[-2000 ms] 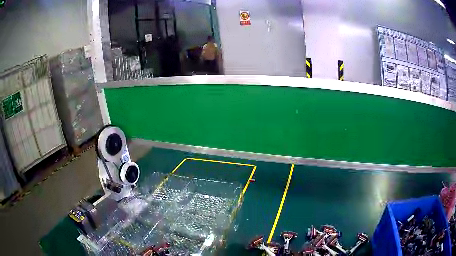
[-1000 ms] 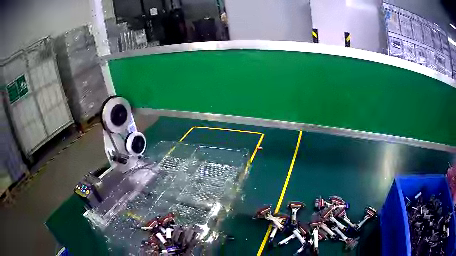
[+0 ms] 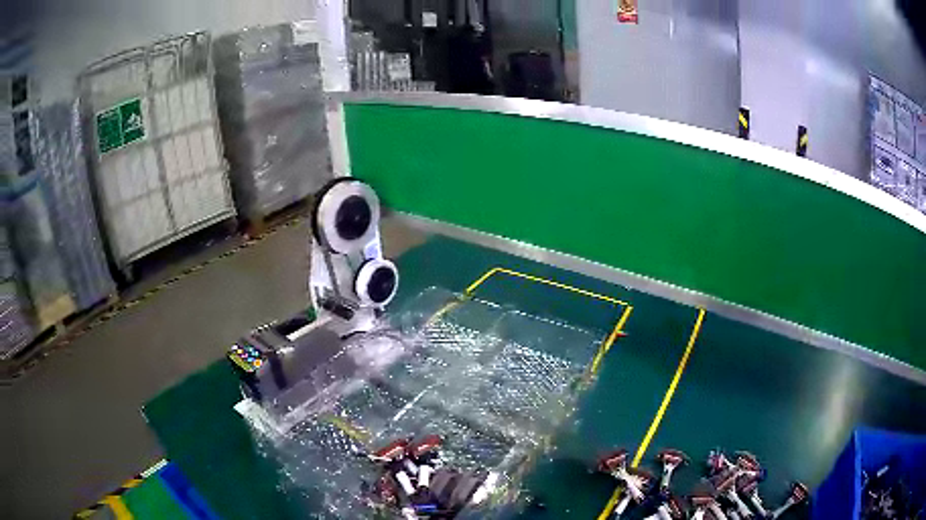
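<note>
No hand is in the picture. A cluster of wire harnesses (image 3: 424,479) with brown-red and white parts and dark ends lies on a clear plastic sheet (image 3: 508,371) near the bottom middle. A second, looser pile of harnesses (image 3: 723,490) with white middles and brown-red connectors lies on the green mat at the lower right, cut off by the bottom edge. One harness (image 3: 790,501) lies at that pile's right side.
A two-reel bench machine (image 3: 348,249) stands at the bench's left. A blue tote (image 3: 863,462) holding dark pieces is cut off at the lower right. A green partition (image 3: 609,193) runs behind the bench. Wrapped stacks and a caged trolley (image 3: 162,168) stand at the left.
The view has tilted down, then turned left. More of both harness piles shows than at first, the machine sits further right in the picture, and less of the tote shows. No harness has visibly moved.
</note>
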